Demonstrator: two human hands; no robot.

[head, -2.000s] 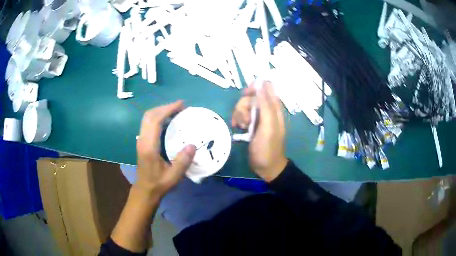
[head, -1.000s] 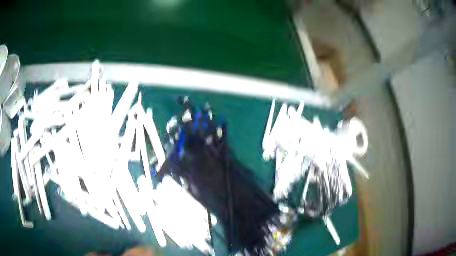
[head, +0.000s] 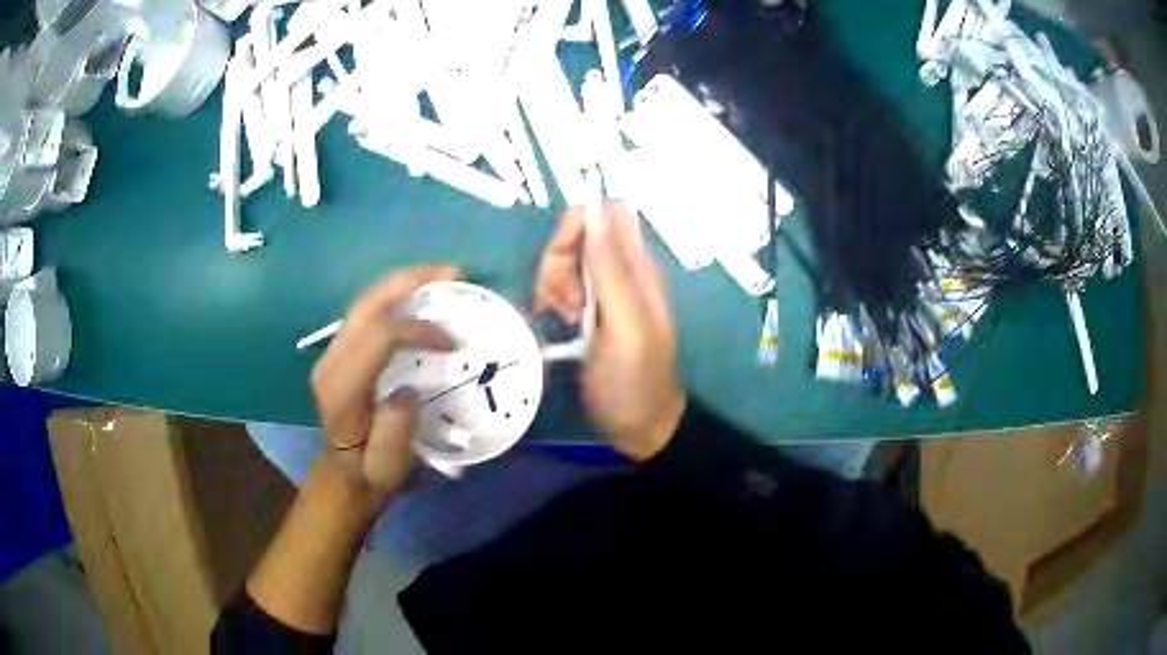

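Observation:
My left hand [head: 371, 371] grips a round white housing [head: 484, 384] from its left side, fingers and thumb over its face. The face shows dark slots and small holes, with a thin dark line across it. My right hand [head: 621, 326], slightly blurred, holds a slim white stick arm [head: 591, 262] upright between thumb and fingers. The stick's bent lower end points left toward the housing's right edge; whether it touches is unclear. Another thin white stick [head: 320, 334] pokes out left of my left hand.
A pile of white sticks [head: 448, 96] lies behind my hands. Right of it are flat white pieces [head: 691, 173], a black lead bundle [head: 832, 166] and a heap of sticks with leads [head: 1011, 128]. White housings [head: 173, 58] stand at left. Cartons [head: 134, 512] sit below the edge.
One second ago the view was turned right, with only fingertips at the bottom edge. Now it is back over both hands. Compared with two seconds ago, my left fingers lie further over the housing's face.

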